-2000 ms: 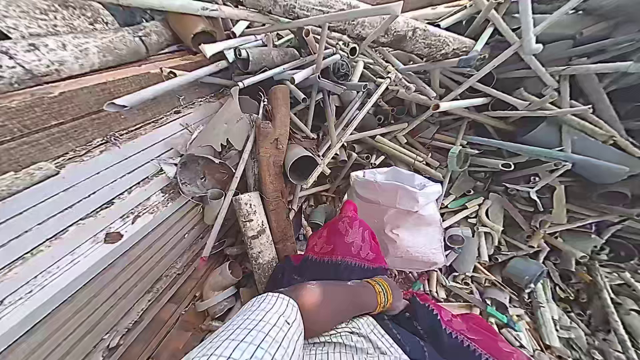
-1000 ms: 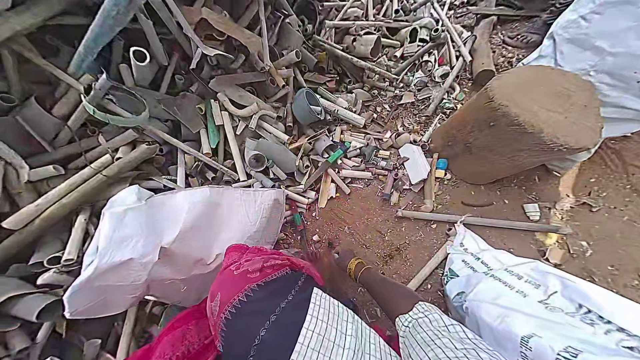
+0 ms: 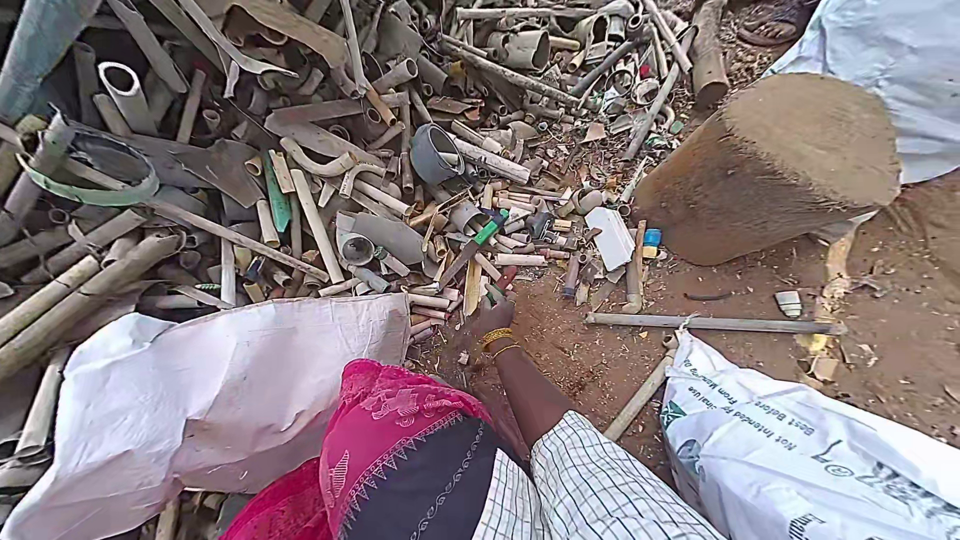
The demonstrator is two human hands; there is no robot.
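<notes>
My right hand (image 3: 491, 311), with yellow bangles at its wrist, reaches down to the near edge of the scrap pile. Its fingers are at a small green piece and a dark reddish piece (image 3: 507, 279); whether they grip either is unclear. Just beyond, a green-handled blade (image 3: 474, 247) lies aslant on the scrap. Short pale plastic pipe pieces (image 3: 430, 301) lie left of the hand. A white woven sack (image 3: 225, 390) lies to the left, partly over the pile. My left hand cannot be made out; pink and dark cloth (image 3: 397, 420) covers the area before me.
Mixed pipe scrap (image 3: 322, 150) fills the left and far side. A big wooden block (image 3: 772, 165) stands at the right on brown soil. A grey pipe (image 3: 712, 323) and a printed white sack (image 3: 795, 442) lie nearer. Part of a person's foot (image 3: 776, 26) shows far right.
The view has swung right from the stacked planks and long pipes. Since the previous frame, my right hand has moved forward to the green and reddish pieces.
</notes>
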